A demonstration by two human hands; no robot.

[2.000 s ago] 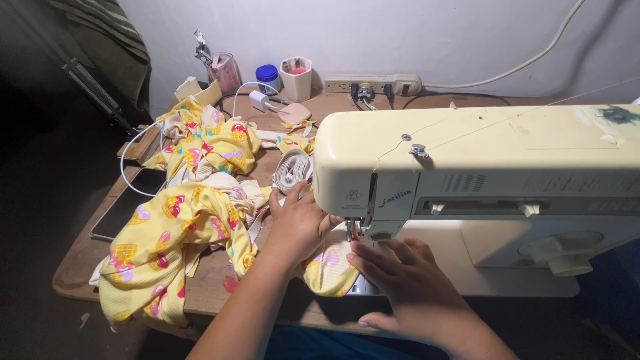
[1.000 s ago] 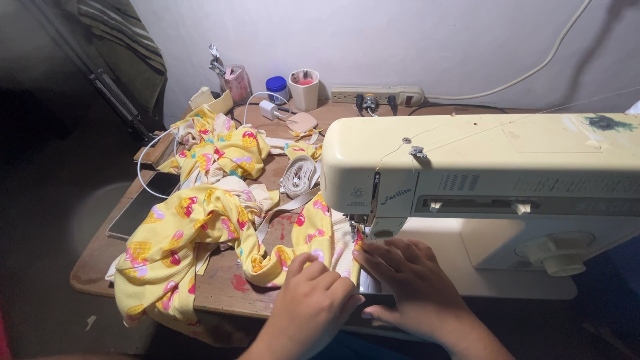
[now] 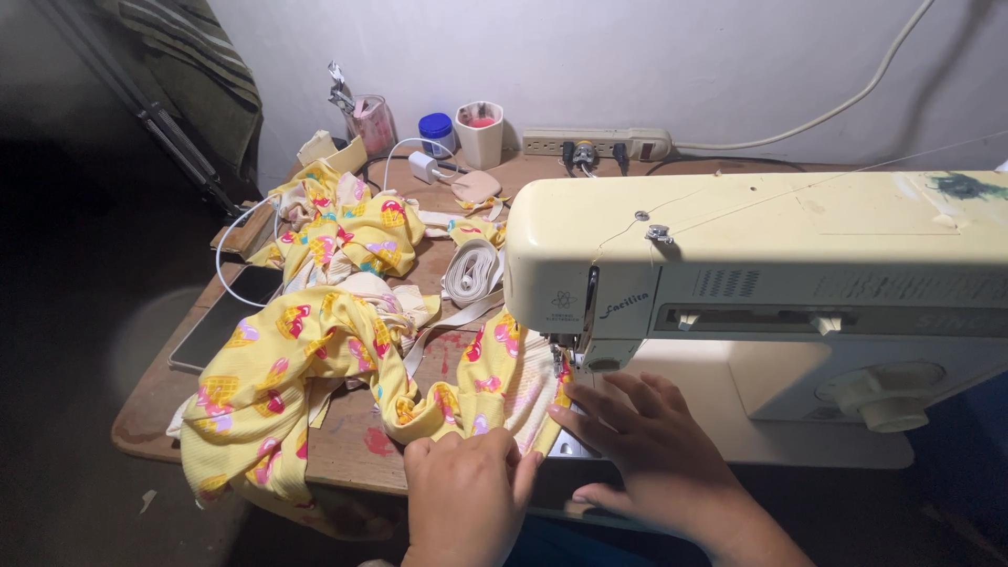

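A cream Singer sewing machine [image 3: 756, 213] stands on the right of the wooden table. Yellow printed fabric [image 3: 268, 370] lies across the table's left side, and one end runs under the presser foot [image 3: 561, 358]. My left hand [image 3: 468, 488] pinches the near edge of that fabric between thumb and fingers, in front of the machine. Beside the needle area, my right hand [image 3: 646, 449] has its fingers spread, with the index and middle fingertips on the fabric edge. A coil of white elastic band [image 3: 471, 272] sits left of the machine head, its tail trailing toward the fabric.
Behind are a power strip [image 3: 579, 142] with plugs, a white cup [image 3: 479, 135], a blue-lidded jar [image 3: 436, 134] and a clear holder [image 3: 372, 126]. A charger [image 3: 425, 167] with a white cable and a dark flat device [image 3: 228, 323] lie leftward. The table's front edge [image 3: 354, 479] is near the fabric.
My left hand has moved from beside the machine head to the fabric's near edge. More of the fabric strip between the pile and the presser foot now shows. My right hand stays beside the needle area.
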